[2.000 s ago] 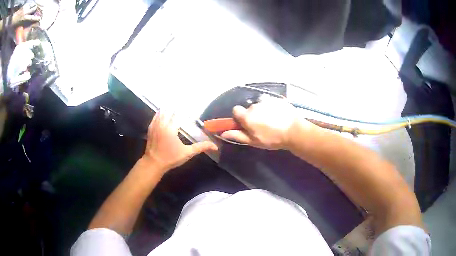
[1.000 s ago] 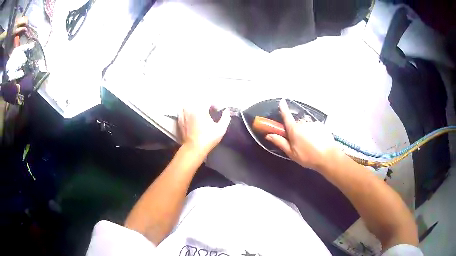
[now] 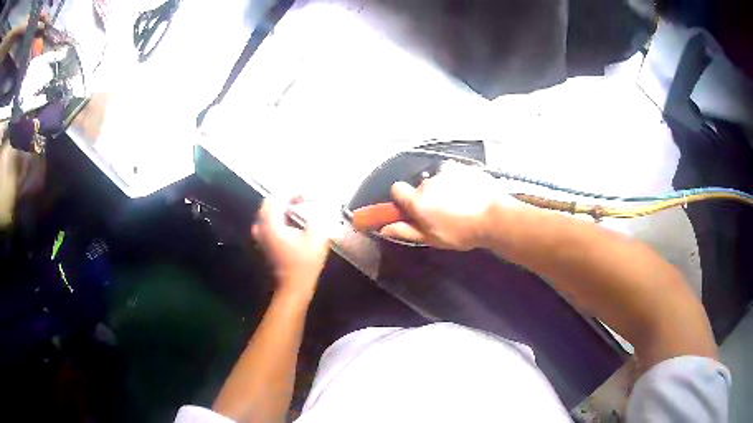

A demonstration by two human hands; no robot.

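Observation:
My right hand (image 3: 450, 206) is closed around the orange handle (image 3: 377, 216) of a dark steam iron (image 3: 388, 178), which rests on the panel near the table's front edge. The colour-blocked panel (image 3: 512, 306) shows a dark purple strip and a grey band, and runs from the iron toward the lower right. My left hand (image 3: 289, 235) is at the table's front edge, left of the iron, with fingers curled at the panel's pale end. Glare hides what lies between its fingers, so its grip cannot be told.
Blue and yellow lines (image 3: 644, 206) trail from the iron to the right. The white table (image 3: 239, 169) is glaring. Dark cloth (image 3: 528, 41) lies at the back. A second white surface (image 3: 136, 178) and another iron-like tool (image 3: 70, 83) are at the far left.
Since one second ago, the iron and my right hand have moved left and slightly up in view. My left hand has moved left and down to the table's edge.

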